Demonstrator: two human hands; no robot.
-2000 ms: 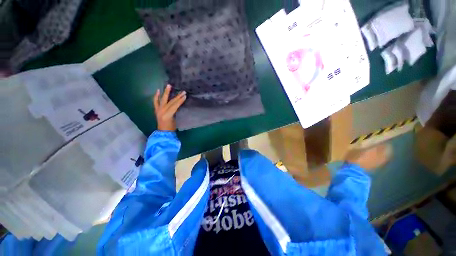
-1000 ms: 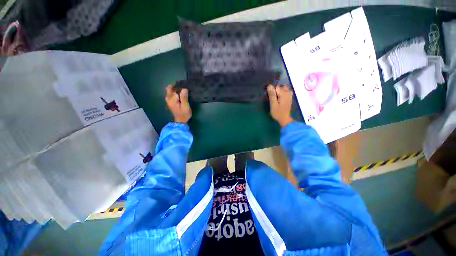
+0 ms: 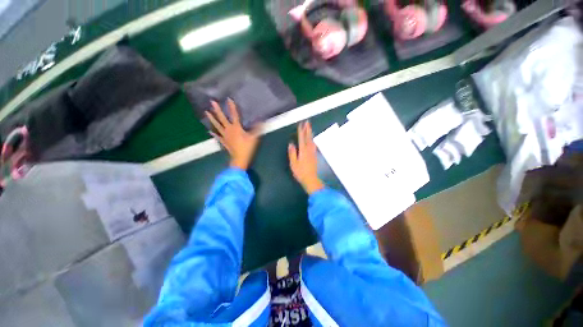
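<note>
A dark grey bubble bag lies on the green conveyor belt, just beyond the pale rail. My left hand has its fingers spread at the bag's near edge, over the rail. My right hand is over the green work surface beside the flat box blanks, fingers extended and holding nothing. The blanks look white, and their print is mostly washed out. Whether my left fingers press on the bag is not clear.
Pink headphones lie on grey bags along the belt at the back right. More dark bags lie at the left. Opened cartons stand at left. Small white pieces and a clear plastic bag are at right.
The bag has moved from the work surface over the rail onto the belt. Both hands have let go of its near edge; the left has moved forward and the right inward. The view has shifted.
</note>
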